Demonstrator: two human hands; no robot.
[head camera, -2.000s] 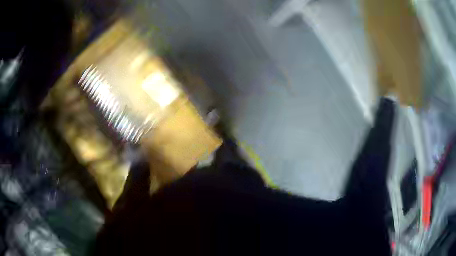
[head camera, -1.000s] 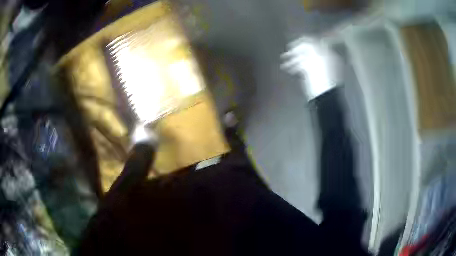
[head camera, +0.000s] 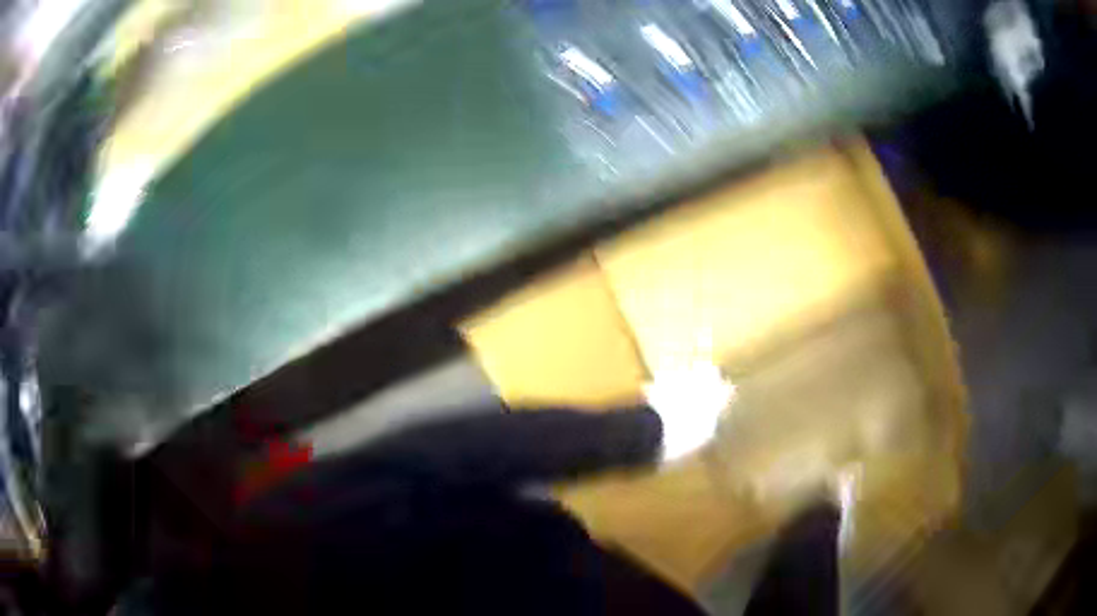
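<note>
An open brown carton (head camera: 746, 265) stands in front of me, right of centre, with flaps folded out. A pale, see-through sheet, perhaps a liner, shows in or over it. My left hand (head camera: 692, 409), in a white glove washed out by glare, is at the carton's flaps; its fingers cannot be made out. My right hand (head camera: 847, 496) shows only as a small, blurred pale patch beyond a dark sleeve, over the carton's near right part. Its grip is hidden.
A green bench surface (head camera: 361, 205) runs beyond the carton. Shiny clear trays with blue-and-black products (head camera: 698, 72) lie on it at the top. A curved tan strip (head camera: 241, 90) is at upper left. A red item (head camera: 283, 455) is at lower left.
The view has swung from the floor side to the green bench. The carton now appears at right instead of left. My right hand has moved from away over the grey floor to the carton.
</note>
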